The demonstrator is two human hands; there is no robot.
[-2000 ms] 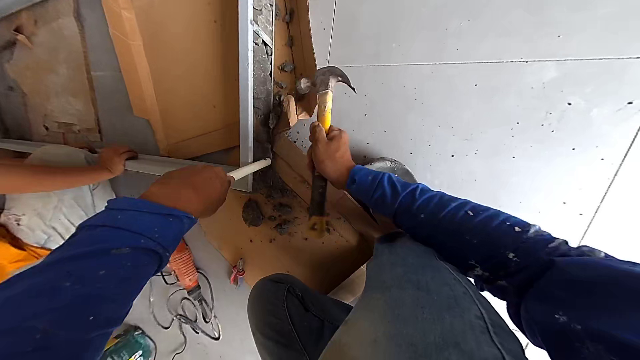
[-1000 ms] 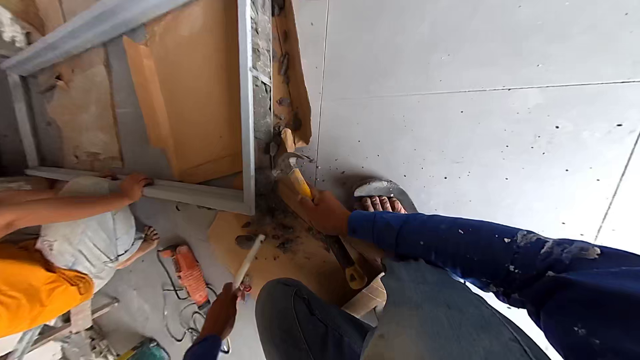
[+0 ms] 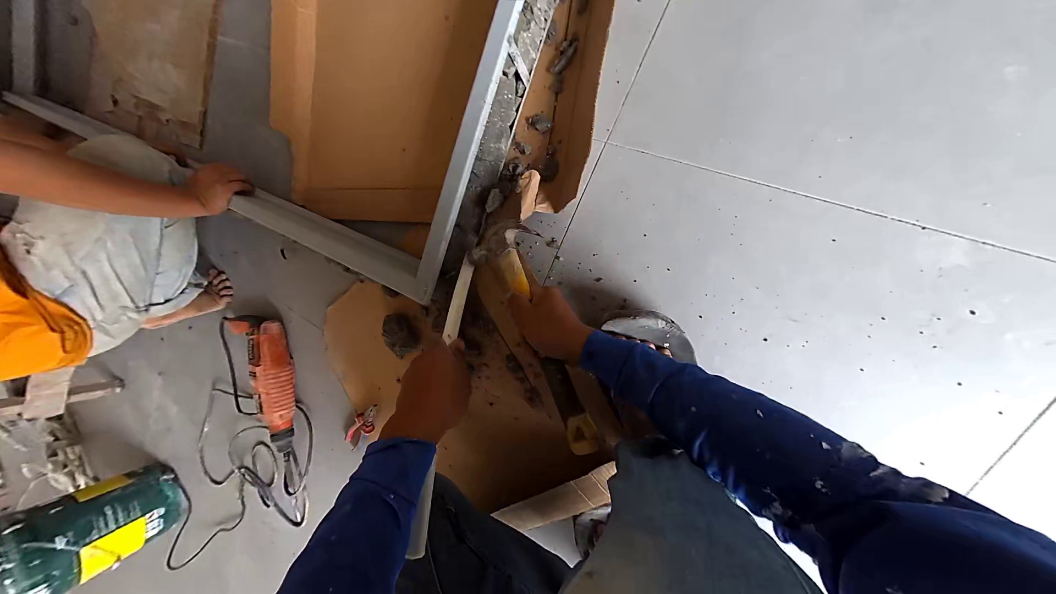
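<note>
My right hand [image 3: 548,323] grips a claw hammer [image 3: 516,272] by its yellow and black handle, the head close to the corner of a grey metal frame [image 3: 472,140]. In my left hand [image 3: 431,394] is a pale rod or tube [image 3: 459,299], whose far end meets or nearly meets the hammer head; I cannot tell whether they touch. A rough strip of mortar [image 3: 497,115] runs along the frame's right side. Broken mortar pieces lie on a brown cardboard sheet [image 3: 511,445] beneath my hands, with a dark lump [image 3: 402,334] left of the rod.
A co-worker's hand [image 3: 221,188] holds the frame's lower bar at the left. An orange power tool [image 3: 272,375] with a looped cord, red-handled pliers [image 3: 361,426] and a green container [image 3: 99,528] lie on the floor. My sandalled foot [image 3: 652,332] stands on grey tiles [image 3: 808,272].
My left hand, on the frame's bar two seconds ago and low with the rod one second ago, has moved up, bringing the rod's end to the hammer head. My right hand keeps hold of the hammer.
</note>
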